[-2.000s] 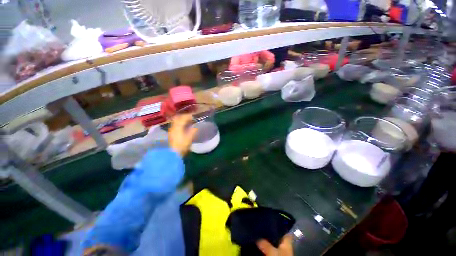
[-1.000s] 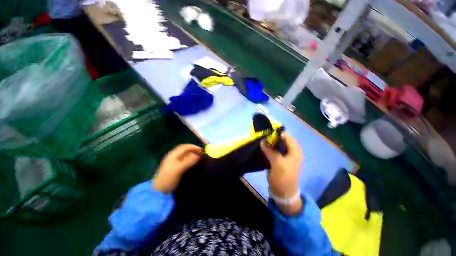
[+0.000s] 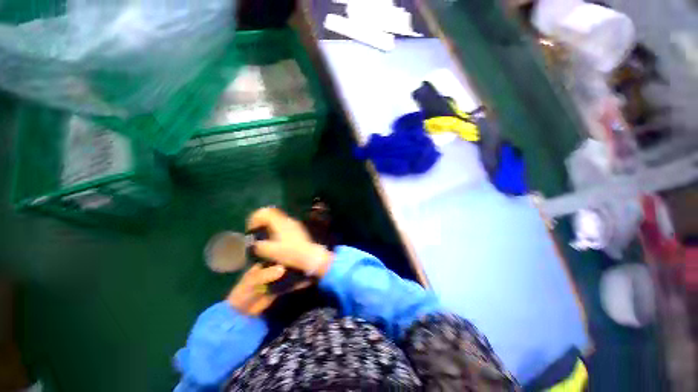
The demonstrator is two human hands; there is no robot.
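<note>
My left hand [image 3: 256, 289] and my right hand [image 3: 287, 241] are close together in front of my body, left of the bench. A dark bunched cloth [image 3: 285, 282] shows between them; most of it is hidden by the fingers and blurred. The yellow and black pad [image 3: 570, 377] is cut off at the lower right edge of the picture, on the light blue board [image 3: 451, 230].
Dark blue cloth [image 3: 406, 145] and a black and yellow cloth [image 3: 451, 126] lie on the board, with white strips [image 3: 367, 23] beyond. Green crates [image 3: 249, 142], one under plastic film [image 3: 130, 46], stand left. A round pale thing [image 3: 227, 252] is on the floor. A whitish jar [image 3: 627, 295] is right.
The view has turned left and down toward the floor and crates. Both hands, with the cloth, have moved off the bench edge and closer together. The yellow pad has nearly left the picture.
</note>
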